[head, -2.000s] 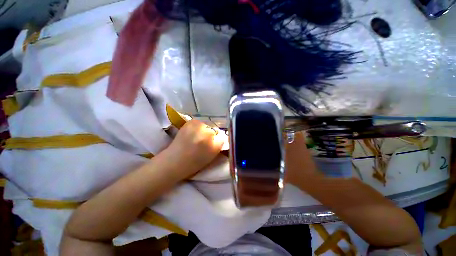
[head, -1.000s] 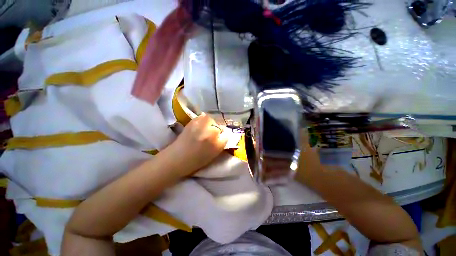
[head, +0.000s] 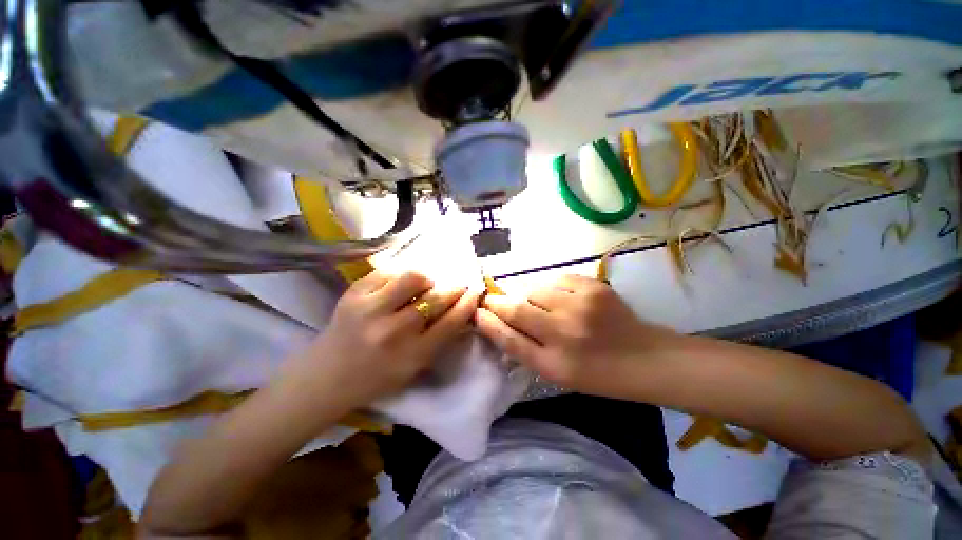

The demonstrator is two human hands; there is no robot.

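Observation:
White cloth with mustard strips (head: 137, 348) lies on the left and reaches to the front of the sewing machine. My left hand (head: 396, 322), with a yellow ring, pinches the cloth edge in front of the needle area. My right hand (head: 564, 322) meets it fingertip to fingertip and grips the same edge, where a small mustard bit (head: 492, 285) shows. A white cloth corner hangs below my left hand. The machine head (head: 760, 90) with "JACK" lettering is above. The needle and presser foot are lost in the lamp glare.
Green handle loop (head: 598, 200) and yellow handle loop (head: 662, 185) lie right of the needle area, beside stringy beige-brown thread ends (head: 765, 174). The chrome guard (head: 190, 253) looms at left. The tension dial (head: 483, 164) is at centre. Silver edging (head: 833, 306) borders the table.
The view has shifted, so the machine front, dial and coloured loops now show; tassel and pink strip are out of view. My right hand, mostly hidden before, now shows beside my left at the cloth edge.

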